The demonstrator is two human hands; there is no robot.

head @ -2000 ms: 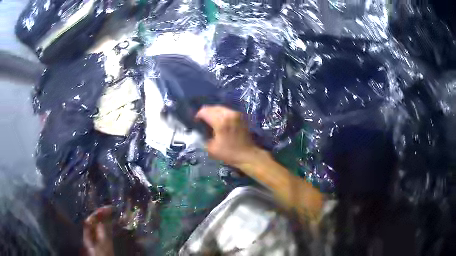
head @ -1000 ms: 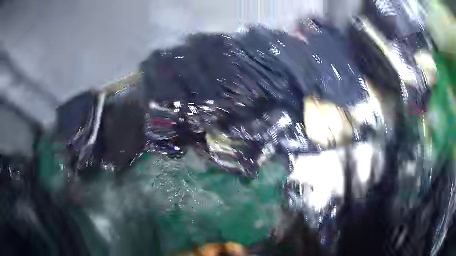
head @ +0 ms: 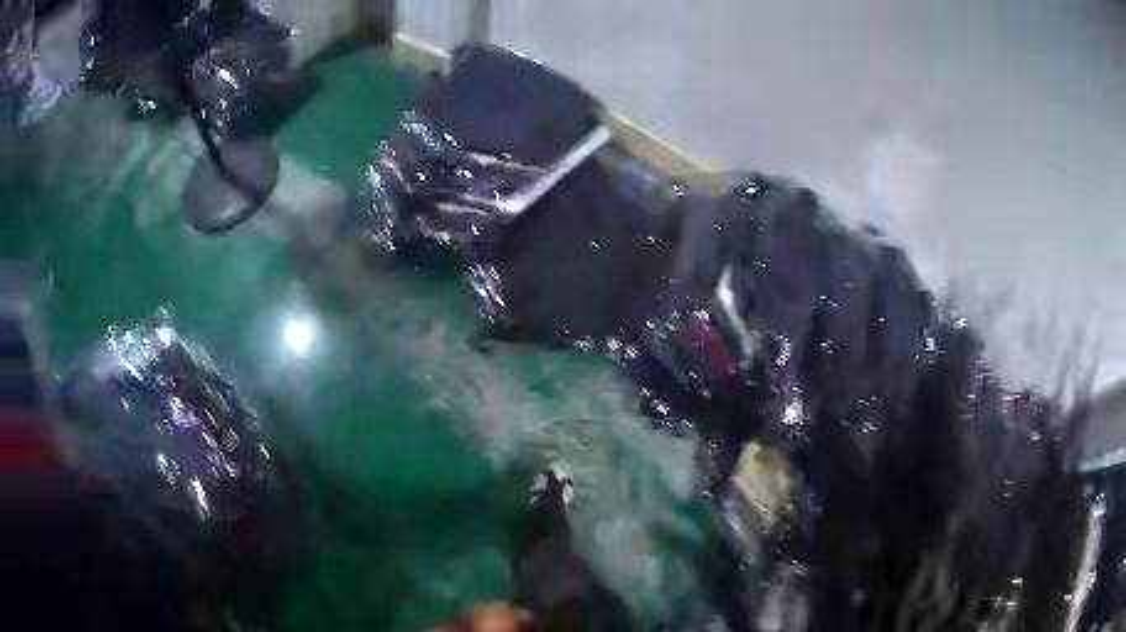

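Note:
A long overlapping row of dark garments in shiny clear covers [head: 827, 296] lies along the wall, from the centre to the lower right. A squarish dark garment stack [head: 512, 111] with a pale strip stands at its upper left end. A small orange, skin-like patch [head: 494, 617] is cut off by the bottom edge. It may be part of one of my hands, but I cannot tell which hand or what its fingers do. No other part of my hands shows. The picture is blurred.
Green floor [head: 395, 444] runs beside the row. A round grey stand base [head: 231, 185] is at upper left, near more dark shiny bundles [head: 235, 62]. Another shiny dark bundle [head: 185, 420] is at lower left. A dark shoe [head: 552, 543] is near the bottom. A pale wall [head: 790, 87] is behind.
The view has swung away from the white and cream items to the stack, wall and floor on the left. My right hand, earlier over the bundles with its forearm visible, no longer shows there.

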